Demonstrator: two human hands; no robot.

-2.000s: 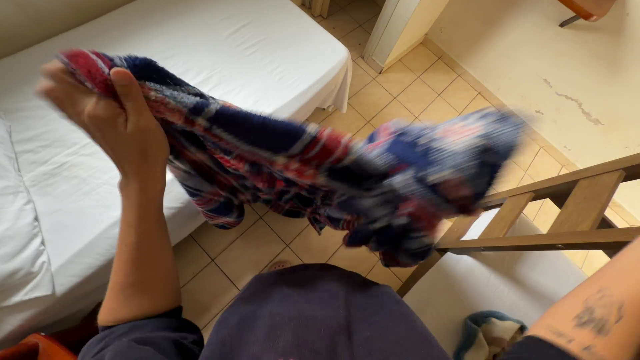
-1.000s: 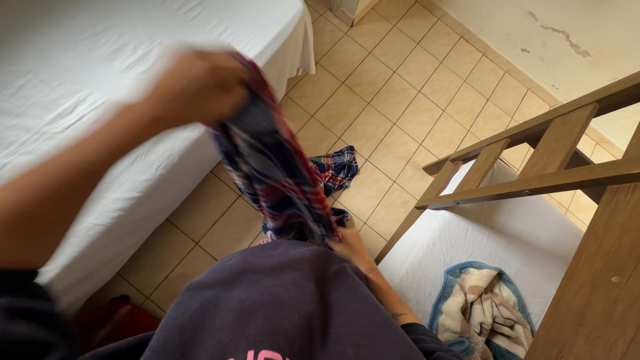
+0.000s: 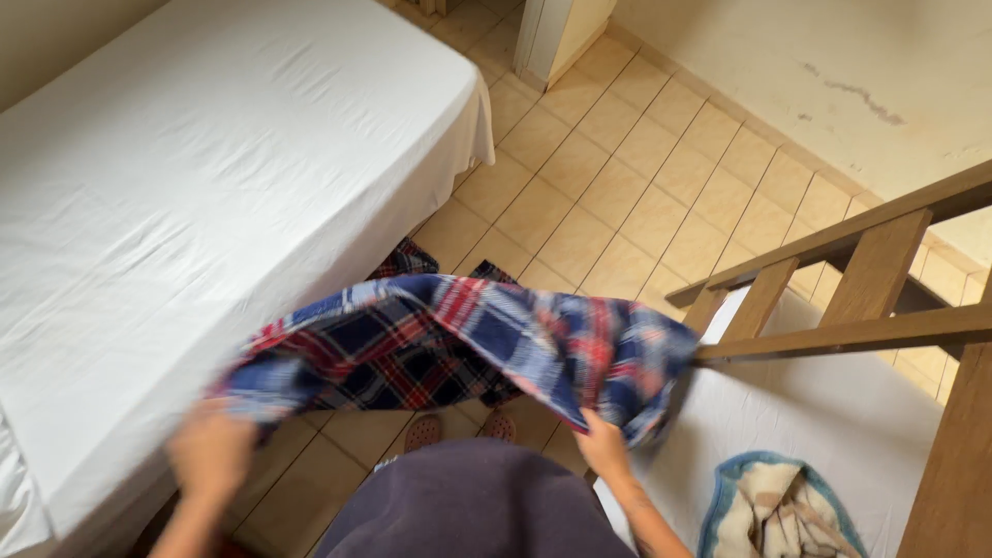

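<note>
A plaid blanket in navy, red and white hangs spread between my two hands, arched in front of my body, with its lower parts over the tiled floor. My left hand, blurred, grips its left end beside the bed. Around its near edge on the right, my right hand is closed, close to the lower mattress. Part of the blanket's right side is blurred. Below it, my feet in pink clogs show on the floor.
At the left stands a bed with a white sheet. A wooden ladder slants at the right over a mattress, where a crumpled beige blanket with blue edging lies. A wall corner stands beyond.
A second ago the plaid blanket hung bunched and narrow between my hands; now it is spread wide. My left hand has come down and my hands are farther apart.
</note>
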